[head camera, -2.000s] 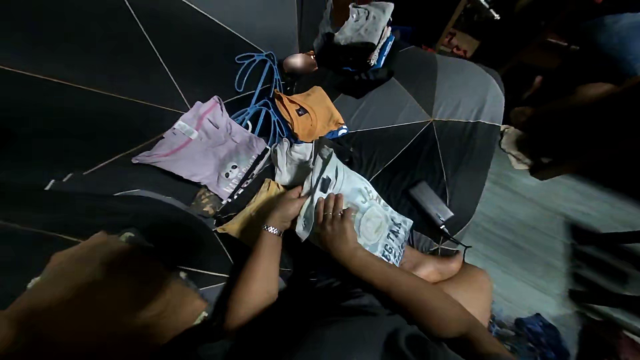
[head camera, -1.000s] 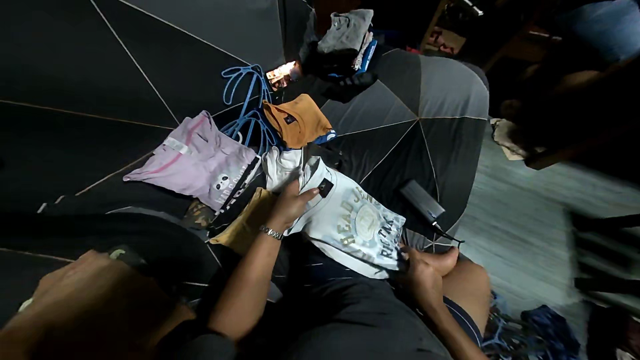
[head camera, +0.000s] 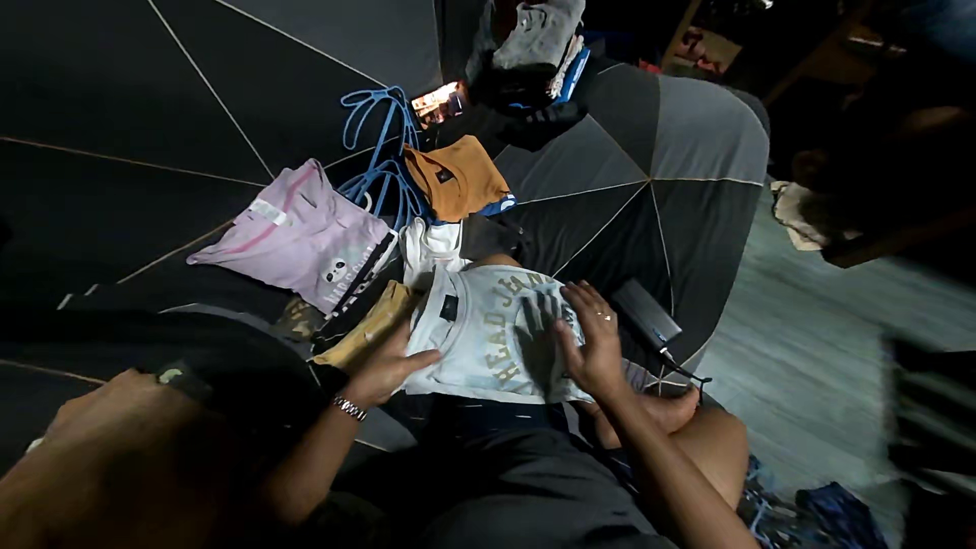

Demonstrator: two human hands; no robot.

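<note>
A white printed T-shirt [head camera: 488, 335], partly folded, lies across my lap with its neckline to the left. My left hand [head camera: 389, 366], a metal watch on its wrist, grips the shirt's left edge, thumb on top and fingers hidden beneath. Over the print, near the shirt's right side, my right hand [head camera: 593, 339] is spread with fingers apart, wearing a ring. Left of the shirt are a yellow folded garment [head camera: 374, 328] and a pink T-shirt [head camera: 305, 236]. Beyond it lie a white garment [head camera: 431, 248] and an orange folded garment [head camera: 457, 179].
Blue hangers [head camera: 381, 152] lie near a lit phone [head camera: 438, 105] on the patterned black and grey sofa [head camera: 701, 130]. A stack of folded clothes [head camera: 537, 46] sits farther back. Right of the shirt is a dark power bank [head camera: 646, 313] with a cable. Another person's arm [head camera: 91, 457] shows lower left.
My right hand has moved from the shirt's lower right edge, near my foot, up onto its print. The shirt's far right part no longer extends as far as it did one second ago.
</note>
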